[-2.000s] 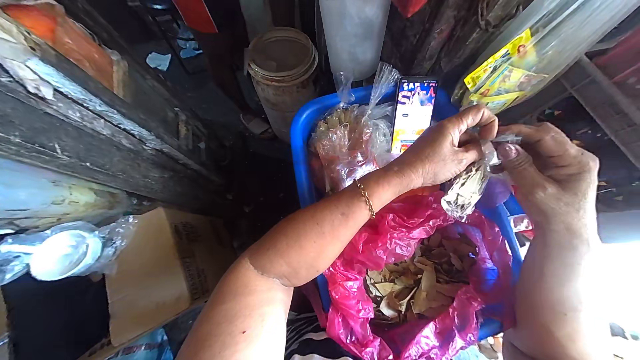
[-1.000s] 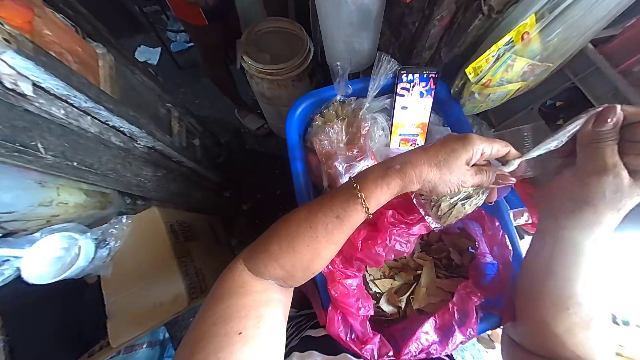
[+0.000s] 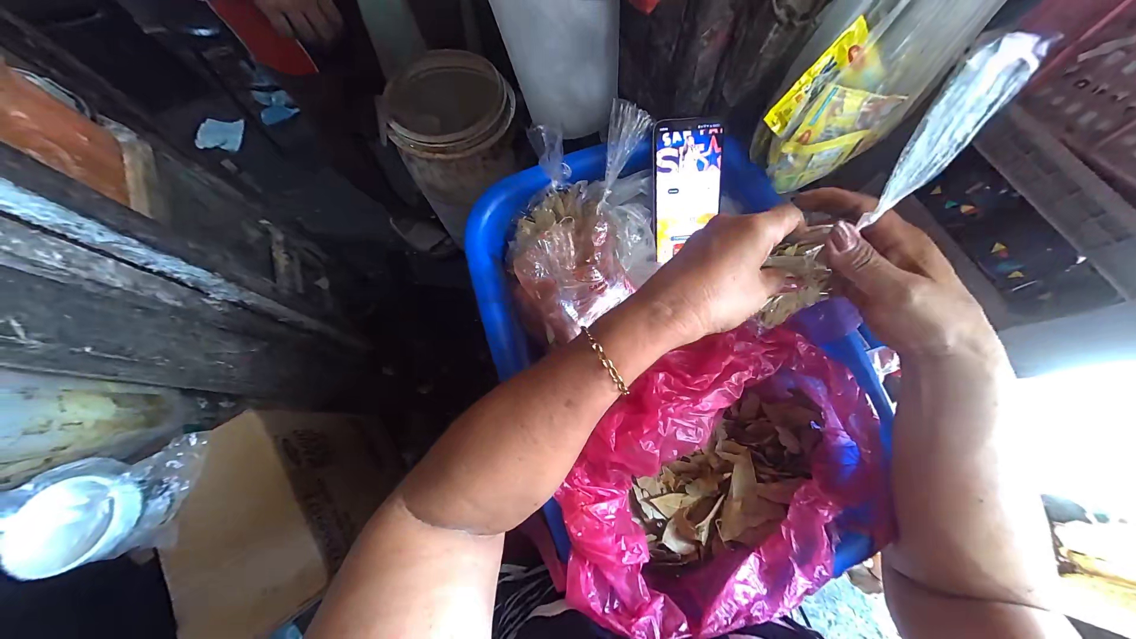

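My left hand (image 3: 723,271), a gold chain bracelet at its wrist, grips the body of a small clear plastic bag of dried leaves (image 3: 796,284). At the neck of that bag, my right hand (image 3: 905,266) pinches the plastic between thumb and fingers. The bag's long twisted end (image 3: 963,120) sticks up to the upper right. Below both hands, a pink plastic bag (image 3: 674,399) lies open, with loose dried leaves (image 3: 732,497) inside. It sits in a blue plastic basin (image 3: 486,257). Filled, tied clear bags (image 3: 568,257) and a lit smartphone (image 3: 688,186) are at the basin's far side.
A lidded bucket (image 3: 453,115) stands beyond the basin. Yellow packets (image 3: 825,115) in clear plastic hang at the upper right. At the lower left are a cardboard box (image 3: 240,524) and white round containers in plastic (image 3: 75,524). Another person's hand (image 3: 302,16) shows at the top left.
My right hand was drawn out to the right along the twisted plastic; it is now back against the bag's neck, close to my left hand. The twisted end now points up, free of the fingers.
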